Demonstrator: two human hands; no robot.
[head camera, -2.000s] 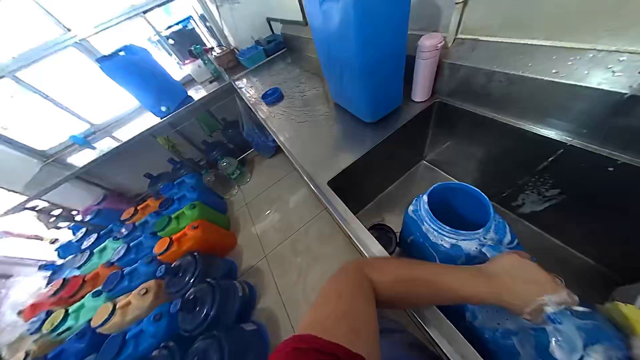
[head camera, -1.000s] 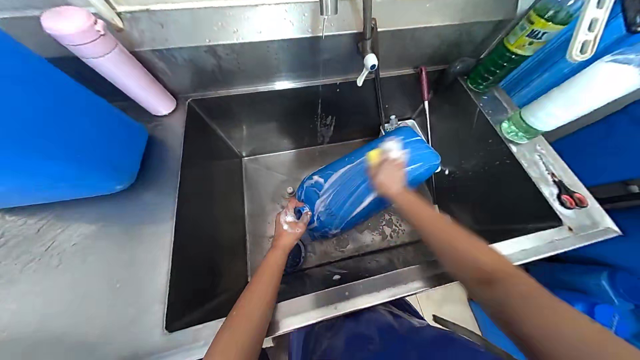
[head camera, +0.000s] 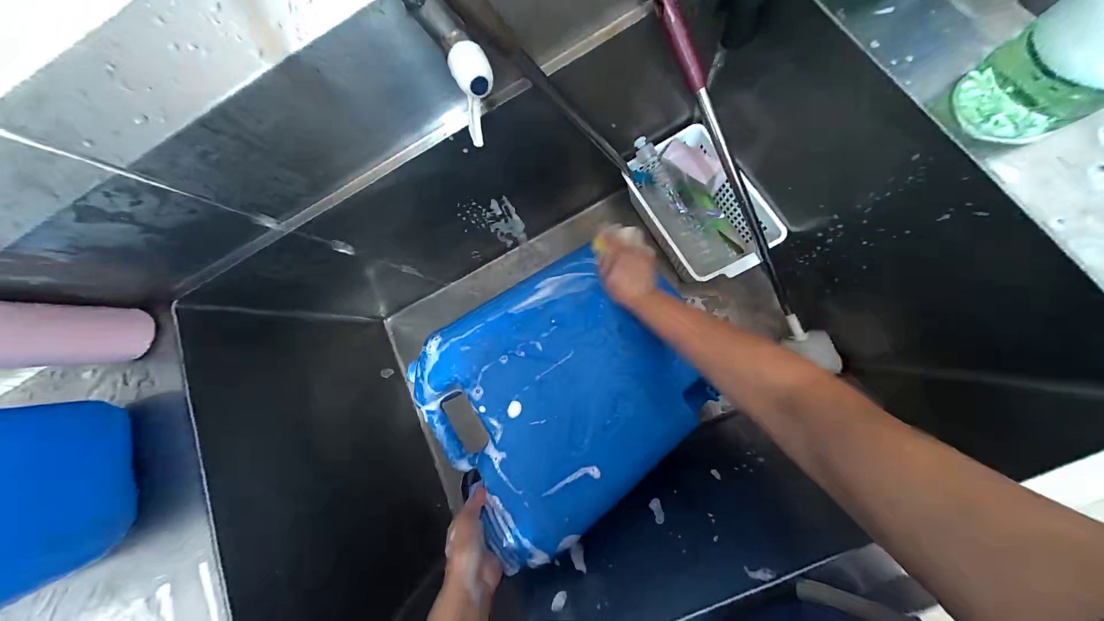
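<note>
A soapy blue plastic jerrycan (head camera: 569, 388) lies on its side in the stainless steel sink (head camera: 293, 431), its handle opening toward the lower left. My left hand (head camera: 470, 548), wet with foam, grips the jerrycan near its neck at the lower left. At the upper right edge of the jerrycan, my right hand (head camera: 625, 267) is closed on a yellow and white sponge (head camera: 614, 237), mostly covered by the fingers and blurred.
A white plastic basket (head camera: 750, 267) with a bottle and other items stands in the sink's back corner. A long-handled brush (head camera: 733, 172) leans across it. A faucet (head camera: 470, 73) projects above. Another blue container (head camera: 65, 500) and a pink flask (head camera: 73, 334) are left; a green bottle (head camera: 1018, 95) is right.
The jerrycan has been turned so its broad face with the handle opening shows. My right hand has moved to its far edge. The view has shifted closer over the sink.
</note>
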